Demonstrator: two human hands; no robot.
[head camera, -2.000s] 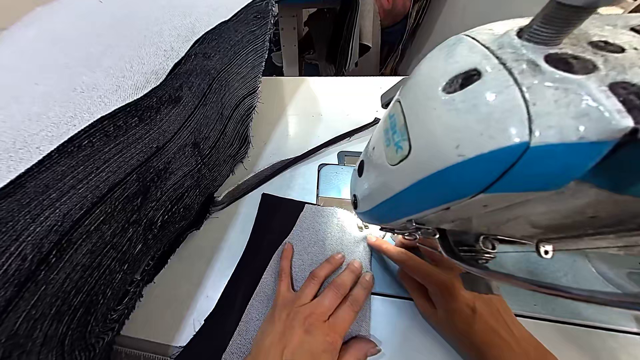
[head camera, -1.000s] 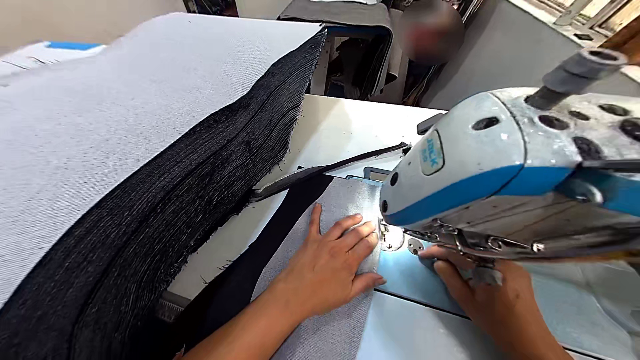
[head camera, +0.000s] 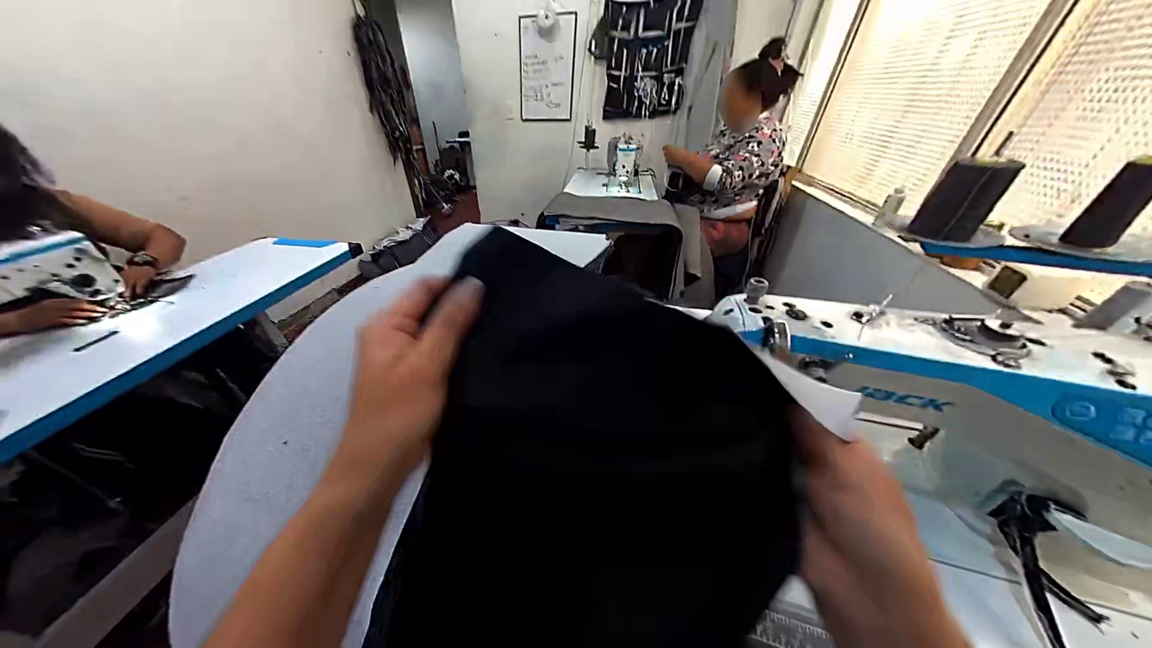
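Observation:
A dark fabric panel (head camera: 612, 432) is held up between my two hands and hides much of what is behind it. My left hand (head camera: 405, 369) grips its upper left edge between thumb and fingers. On the right side, my right hand (head camera: 846, 504) holds the other edge, where a pale corner of cloth shows; its fingertips are partly hidden. A large stack of light-faced fabric (head camera: 270, 450) lies behind and left of the panel. To the right stands the Jack sewing machine (head camera: 900, 378), with black fabric strips (head camera: 1026, 531) hanging at its side.
At the left, a co-worker's hands are at another sewing machine (head camera: 54, 270) on a white table (head camera: 261, 279) with a blue edge. Another person (head camera: 742, 162) sits at the back beside a sewing machine (head camera: 625, 162). Thread cones (head camera: 967, 198) stand at the right by the window.
Both hands have left the fabric at the needle area and now hold a dark panel raised in front of me. The view has swung up, showing the room.

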